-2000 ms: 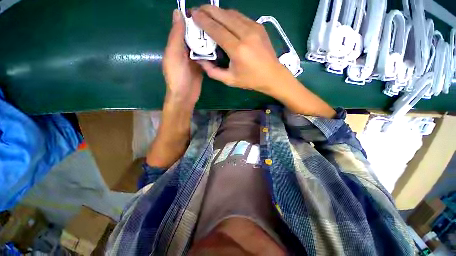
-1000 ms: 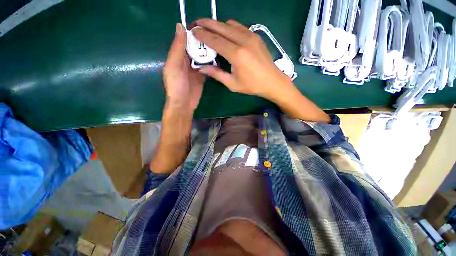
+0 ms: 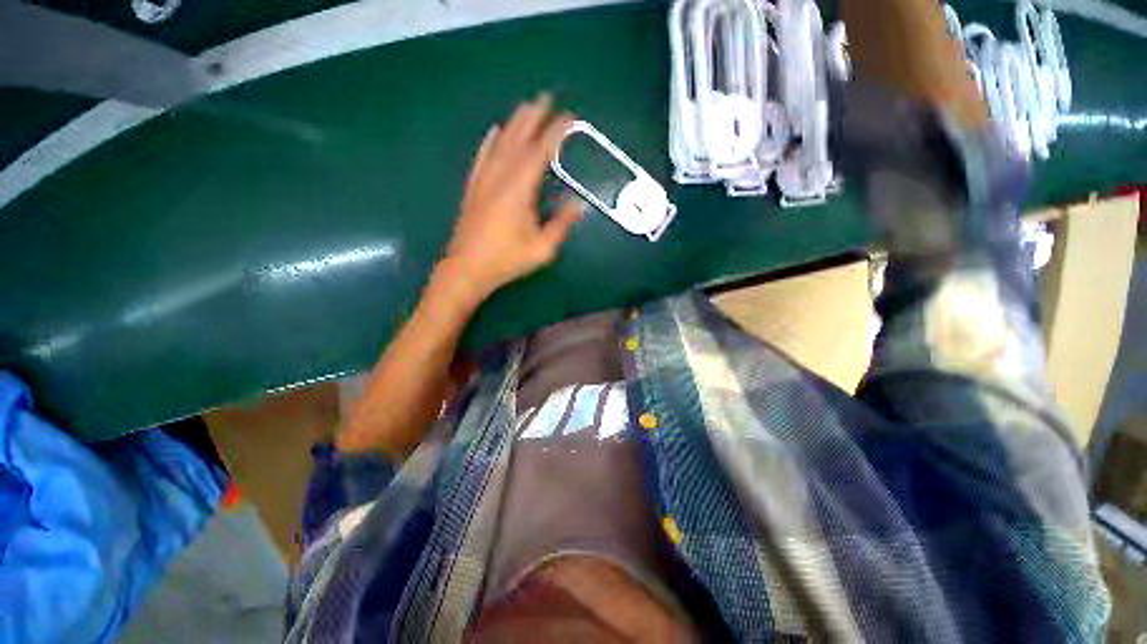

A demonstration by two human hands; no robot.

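Note:
A white loop unit (image 3: 594, 191) lies slanted on the green worktop, its open oval end by my left fingers. A white round cover (image 3: 639, 201) sits on its solid lower right end, and a thin end bracket (image 3: 662, 224) projects beyond it. My left hand (image 3: 507, 201) is at the unit's left side, fingers and thumb apart; whether a fingertip touches the loop is unclear. My right forearm reaches blurred to the top right, and my right hand is beyond the top edge. Covered units (image 3: 730, 120) overlap in a row left of that forearm.
More white units (image 3: 1025, 88) lie right of the forearm. A pale rail (image 3: 315, 40) curves along the worktop's far side, with a grey upright (image 3: 101, 57) at upper left. An open carton (image 3: 805, 315) is below the near edge. Blue cloth (image 3: 88, 516) hangs at lower left.
The unit held between both hands is no longer in them. My left hand has opened beside the lying unit. My right arm has swung far to the right. The view has shifted.

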